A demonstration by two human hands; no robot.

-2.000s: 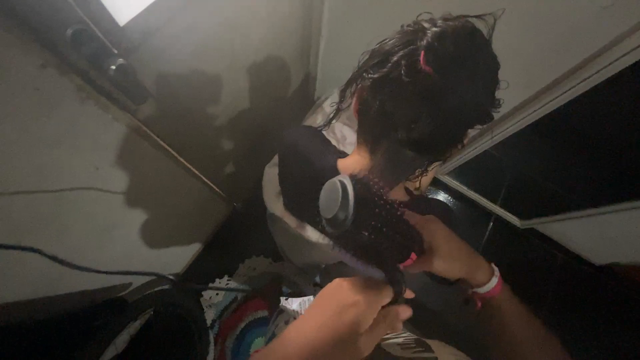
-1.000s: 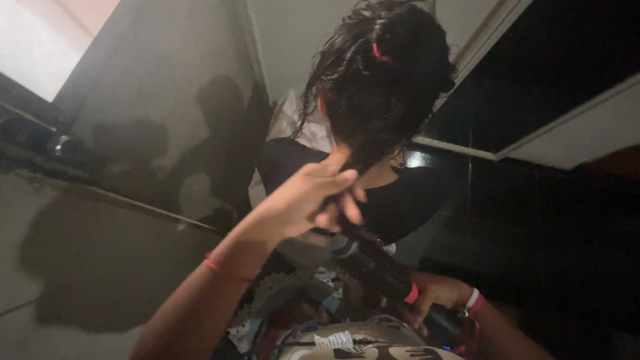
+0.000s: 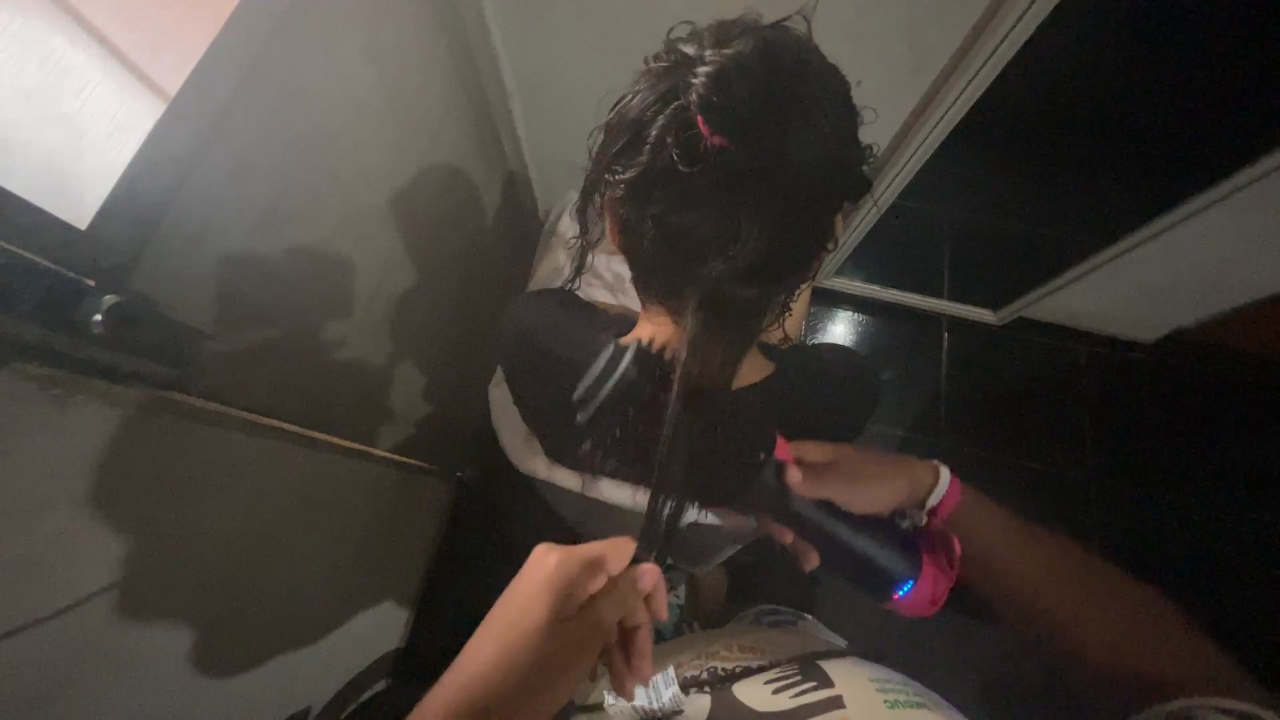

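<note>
A person with dark, wet-looking hair (image 3: 730,190) sits with their back to me, a pink hair tie (image 3: 711,132) in the hair. My left hand (image 3: 605,605) pinches the end of a lock of hair (image 3: 668,440) pulled down from the nape. My right hand (image 3: 850,478) grips the dark handle of a hot-air brush (image 3: 845,540), which has blue lights and a pink part near its end. The brush's blurred head, with a pale round tip (image 3: 605,380), lies at the lock, against the person's dark top (image 3: 820,400). Bristle contact is unclear.
A grey wall (image 3: 330,120) with shadows rises at the left. A white door frame (image 3: 920,130) and dark tiled floor (image 3: 1030,420) are at the right. A printed cushion or bag (image 3: 800,690) lies close below my hands, and a low ledge (image 3: 300,432) runs along the left.
My left hand has moved down from the person's nape and now holds the lock's end. The brush, lower in my right hand a second ago, has its head up at the lock.
</note>
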